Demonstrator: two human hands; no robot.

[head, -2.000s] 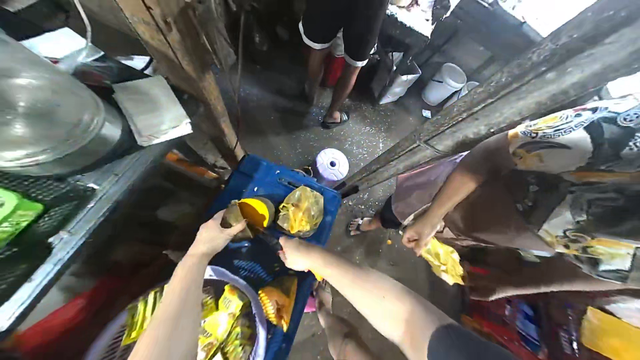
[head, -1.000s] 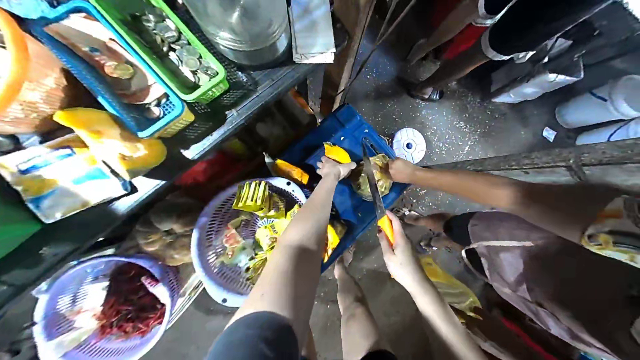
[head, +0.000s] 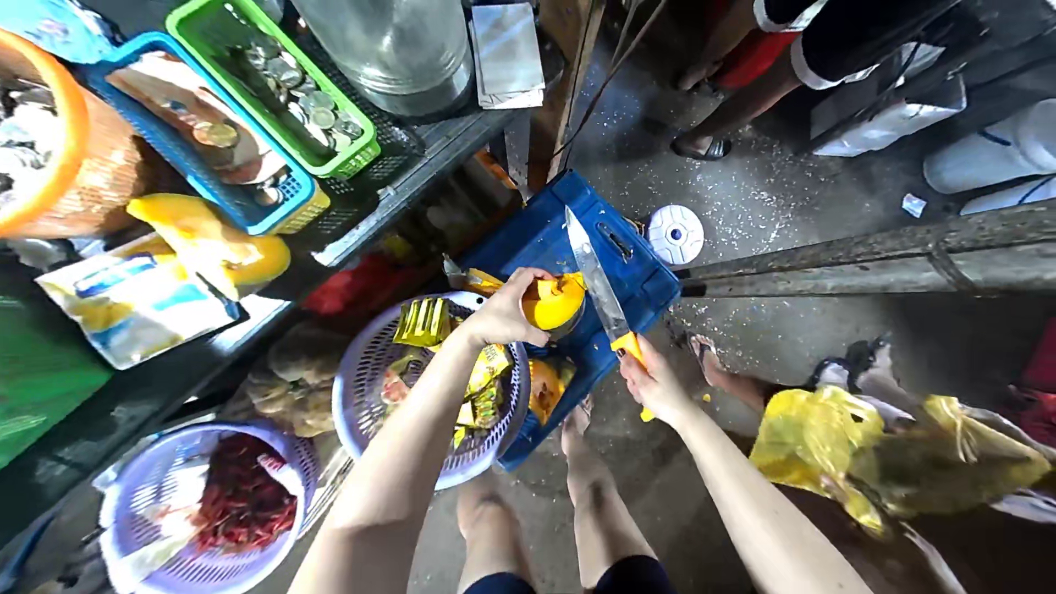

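Observation:
My left hand (head: 513,309) grips a piece of squash with bright yellow-orange flesh (head: 554,304) above a blue plastic crate (head: 528,235). In my right hand (head: 652,375) is a long knife (head: 601,285) with a yellow handle, its blade pointing up and away across the crate, just right of the squash. Another orange squash piece (head: 544,389) lies lower on the crate, partly wrapped in plastic. A lilac plastic basket (head: 351,396) holding yellow packets sits under my left forearm.
On the left counter are a blue basket (head: 280,214), a green basket of coins (head: 363,157), an orange container (head: 74,165) and yellow fruit (head: 264,260). A basket of red chillies (head: 297,462) stands below. A wooden beam (head: 874,256) runs right; people's legs and yellow bags (head: 813,429) show beyond.
The view has swung toward the left counter. The other person's hand and the bagged yellow pieces, over the crate one second ago, are gone from it. The knife has moved from that bag toward the squash.

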